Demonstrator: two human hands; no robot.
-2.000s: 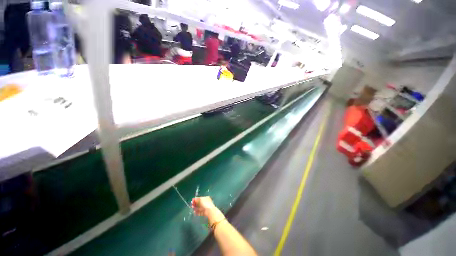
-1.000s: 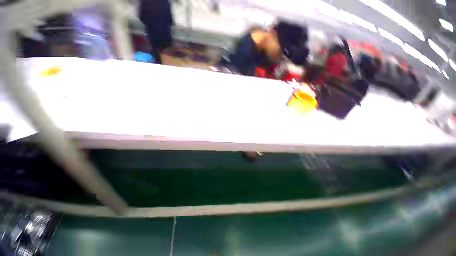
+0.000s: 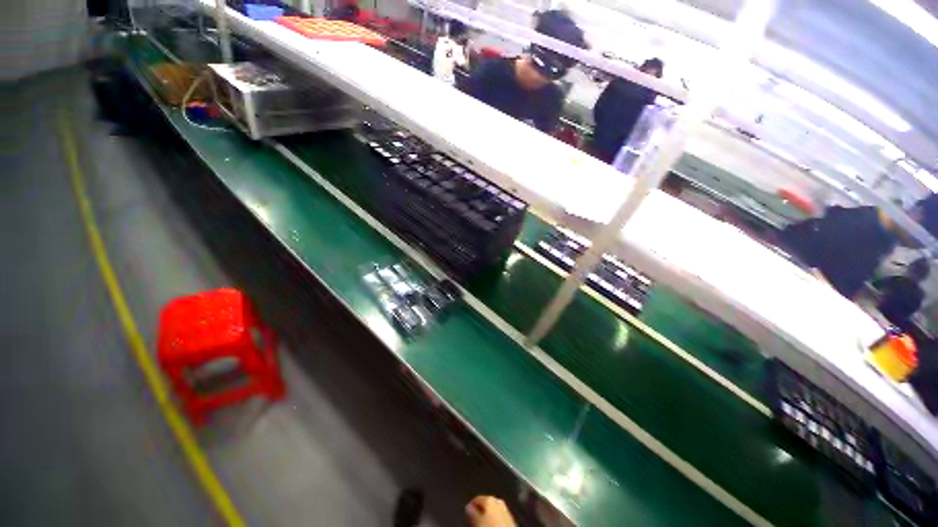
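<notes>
A clear blister tray [image 3: 409, 299] with several grey-white and dark parts lies on the near green bench. A tall stack of black blister trays [image 3: 442, 211] stands beyond the pale edge rail [image 3: 607, 408]. One of my hands [image 3: 491, 512] shows small at the bottom edge, cut off by the frame; which hand it is, and whether it holds anything, cannot be told. My other hand is not clearly in view.
A red stool [image 3: 218, 350] stands on the grey floor beside a yellow line. A metal equipment box [image 3: 283, 100] is at the upper left. Other black trays [image 3: 823, 420] lie under the white shelf [image 3: 576, 185]. A white post [image 3: 617, 221] rises from the rail. People sit opposite.
The view has swung left along the line. The clear tray, black tray stack, metal box and stool have come into view. The forearm seen earlier is gone; only a small hand part shows.
</notes>
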